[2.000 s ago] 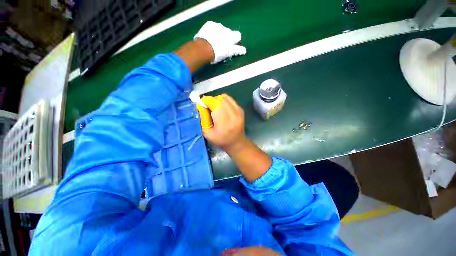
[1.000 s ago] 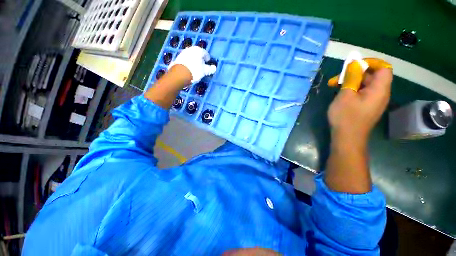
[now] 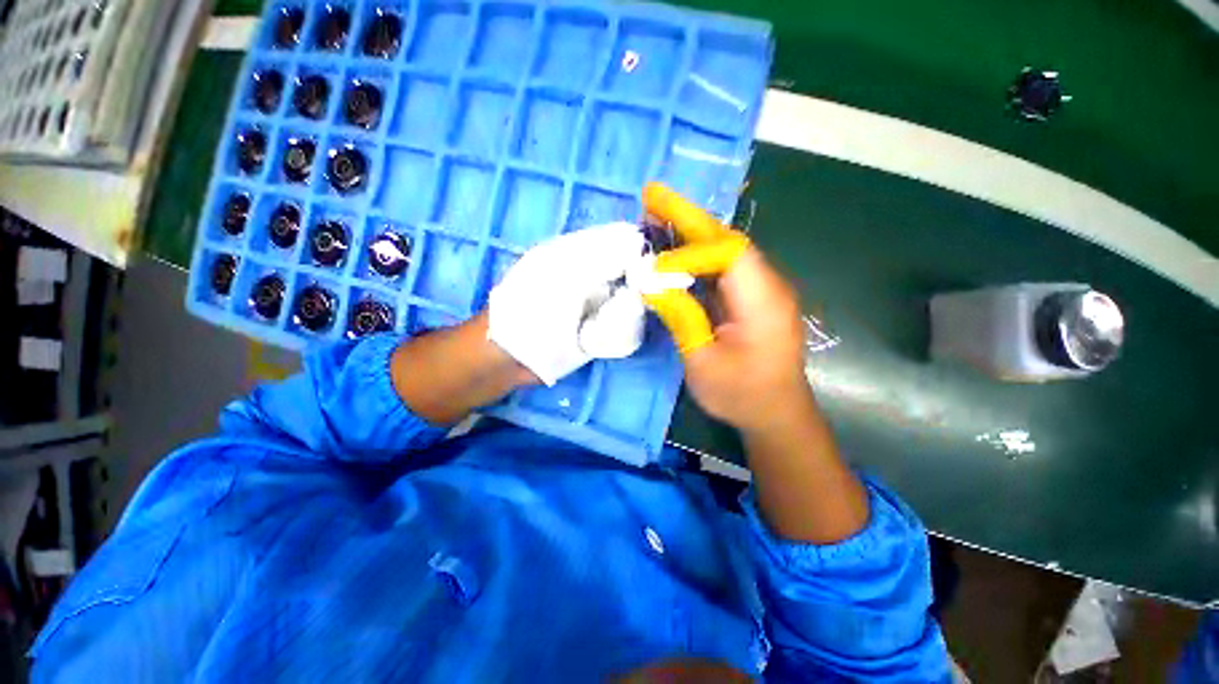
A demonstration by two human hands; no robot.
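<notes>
My left hand, in a white work glove, is over the right half of the light-blue compartment tray. It is closed around a small dark part, mostly hidden by the fingers. My right hand, with yellow finger cots, pinches a small white wiping cloth against that part. Several small round black parts sit in the left compartments of the tray. Most compartments to their right hold no black parts.
A translucent bottle with a silver top lies right of my hands in the view, on the dark green surface. A black part sits on the green belt beyond the pale strip. White grid trays are at upper left.
My left hand has left the black parts and moved right. My right hand has come left with the cloth, and both hands now meet over the tray. The view has shifted.
</notes>
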